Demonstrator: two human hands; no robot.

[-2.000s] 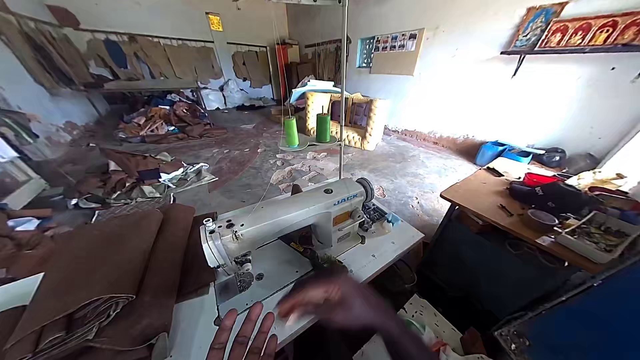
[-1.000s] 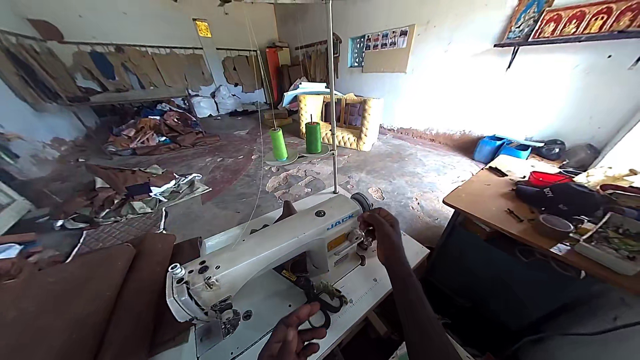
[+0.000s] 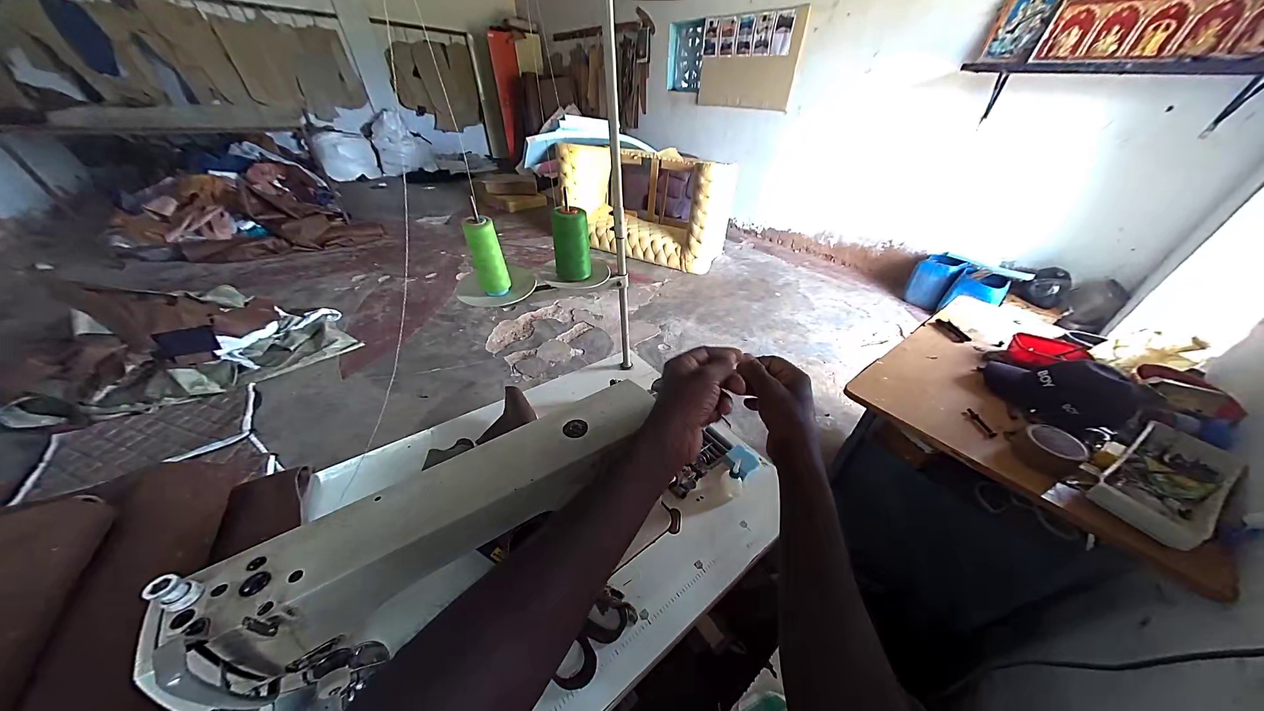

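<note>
A white industrial sewing machine (image 3: 425, 494) lies across its table, with a bobbin winder (image 3: 706, 459) at the right end. Above that end, my left hand (image 3: 696, 395) and my right hand (image 3: 780, 395) meet, fingertips pinched together. Whatever is between them is too small to make out; it may be thread. My left forearm crosses over the machine and hides its handwheel. Black-handled scissors (image 3: 578, 662) rest on the table below my left forearm. Behind the machine, a light green thread cone (image 3: 486, 257) and a darker green thread cone (image 3: 571, 244) stand on a thread stand (image 3: 619, 197).
Folded brown material (image 3: 148, 573) lies left of the machine. At the right is a wooden table (image 3: 938, 395) with a cap (image 3: 1066, 395), a roll of tape (image 3: 1052, 449) and a tray of small items (image 3: 1165, 484). A yellow tufted sofa frame (image 3: 711, 217) stands behind on the floor.
My left hand has moved from the scissors up to my right hand near the handwheel end. Two seconds ago both hands were low in front of the machine. The view has moved closer.
</note>
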